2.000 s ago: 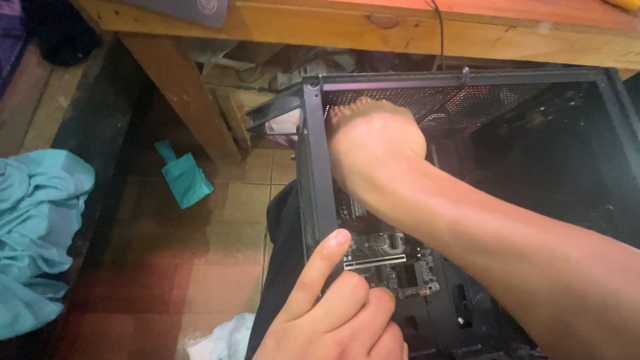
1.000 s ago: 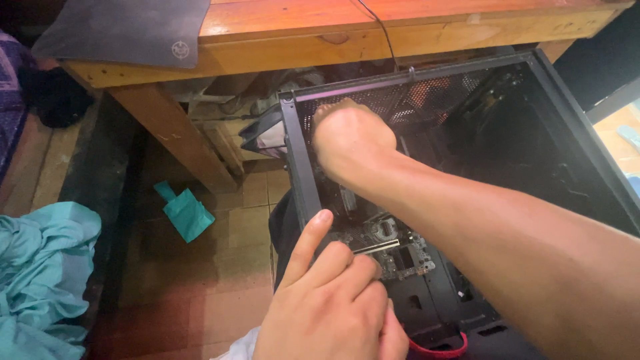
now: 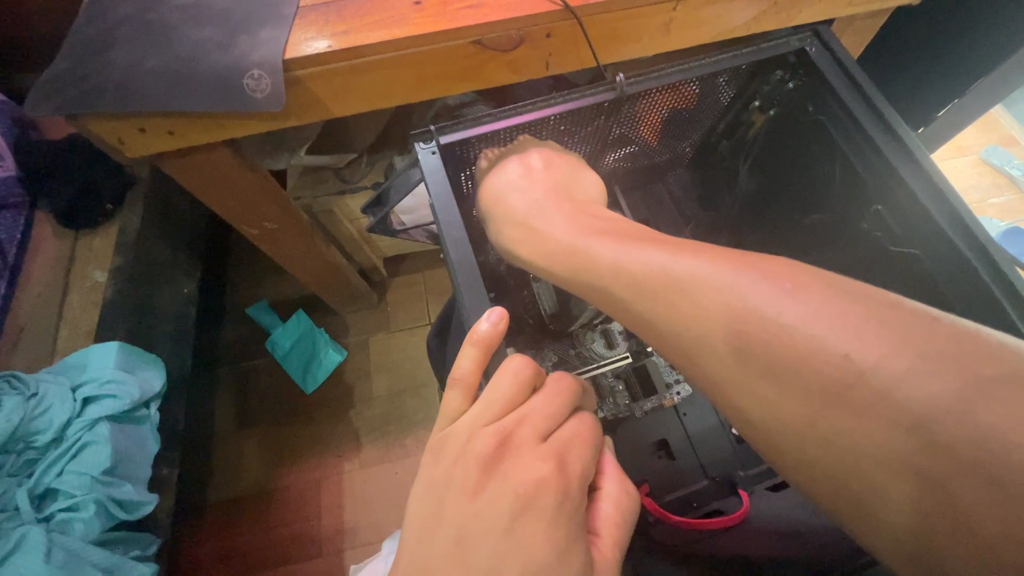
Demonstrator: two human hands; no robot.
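Observation:
A black computer case (image 3: 460,232) lies with its side uncovered, a motherboard (image 3: 640,384) inside it. My right hand (image 3: 540,188) reaches into the case's far left corner, beside the perforated mesh panel (image 3: 624,132); its fingers are mostly hidden, so what it holds cannot be told. My left hand (image 3: 512,448) is at the near left edge of the case, index finger extended against the frame and the other fingers curled; nothing is seen in it. A red cable or strap (image 3: 700,522) curves near the bottom of the case.
Beyond the case stands a wooden table (image 3: 416,68) with a dark mat (image 3: 184,56) and a thin black cable (image 3: 588,36). Teal cloth (image 3: 80,448) is bunched at the left. A small teal piece (image 3: 308,348) lies on the tiled floor (image 3: 400,368).
The view has shifted, bringing more of the mat and the red cable or strap into sight. Both hands keep about the same places on the case.

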